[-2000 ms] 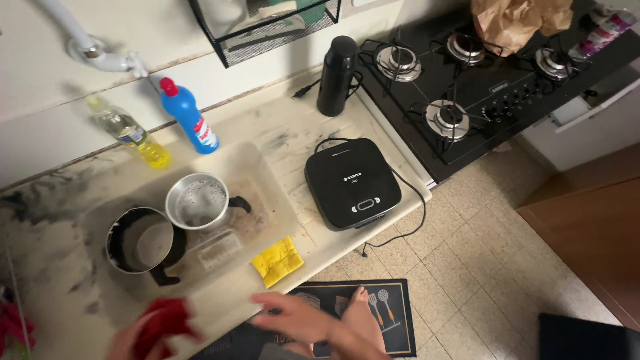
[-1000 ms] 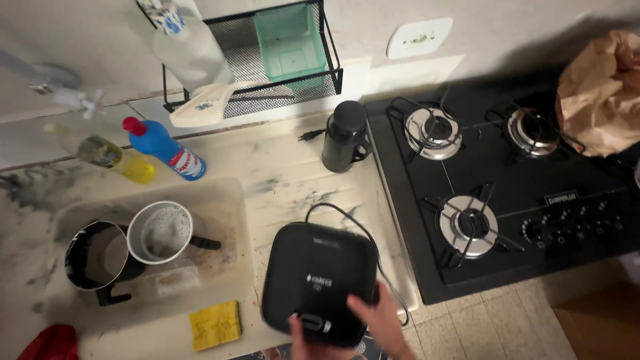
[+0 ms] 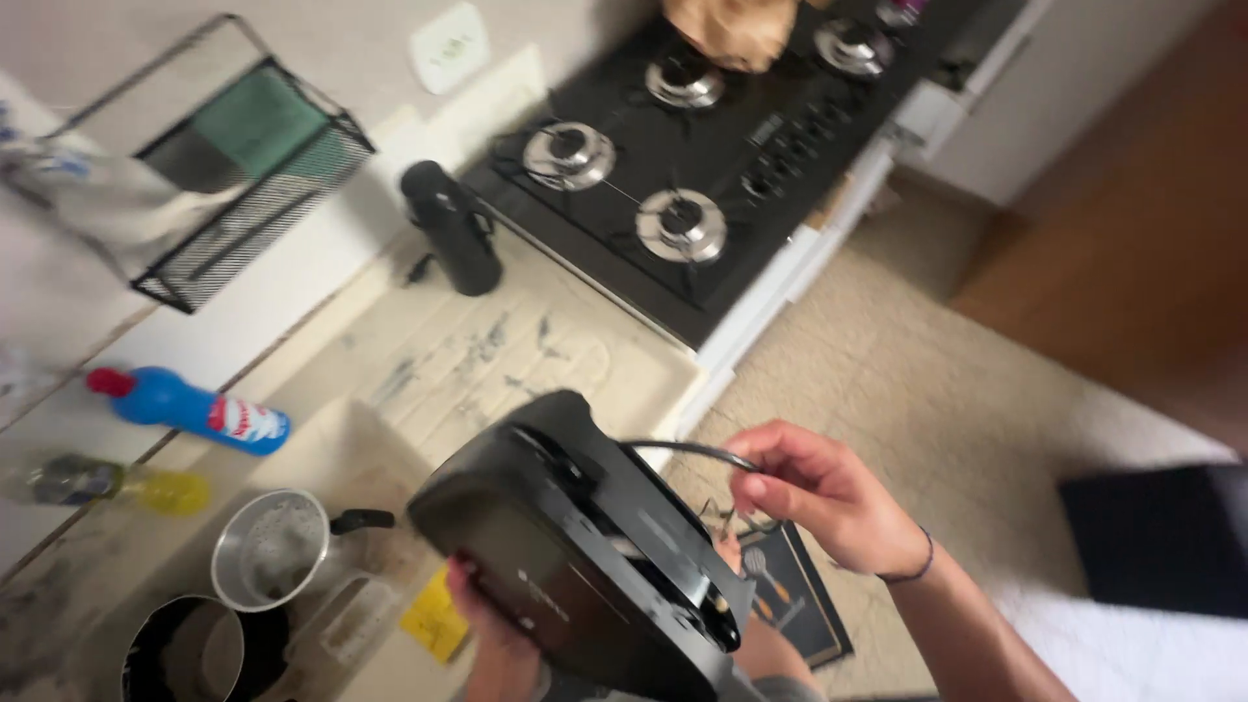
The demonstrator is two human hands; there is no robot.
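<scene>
A black sandwich maker [image 3: 585, 556], tilted up on its side, is held above the front of the counter. My left hand [image 3: 492, 624] grips it by the lid side, its fingers partly hidden behind the appliance. Between the thumb and fingers of my right hand [image 3: 819, 497] is the black power cord [image 3: 687, 447], which comes out of the appliance's rear edge. Part of the cord hangs below that hand; its plug cannot be made out. On the counter's edge, beside my left hand, lies a yellow cloth [image 3: 436, 616].
The sink holds an aluminium pot [image 3: 271, 551] with sudsy water and a dark pot [image 3: 185, 651]. Behind stand a blue bottle [image 3: 200, 409] and a yellow liquid bottle [image 3: 122, 485]. A black thermos [image 3: 453, 229] is by the gas cooktop [image 3: 624, 195]; a wire rack [image 3: 263, 195] is on the wall.
The sandwich maker lay flat on the counter two seconds ago; now it is lifted and tilted. My right hand has moved from its front edge to the cord. The view has turned.
</scene>
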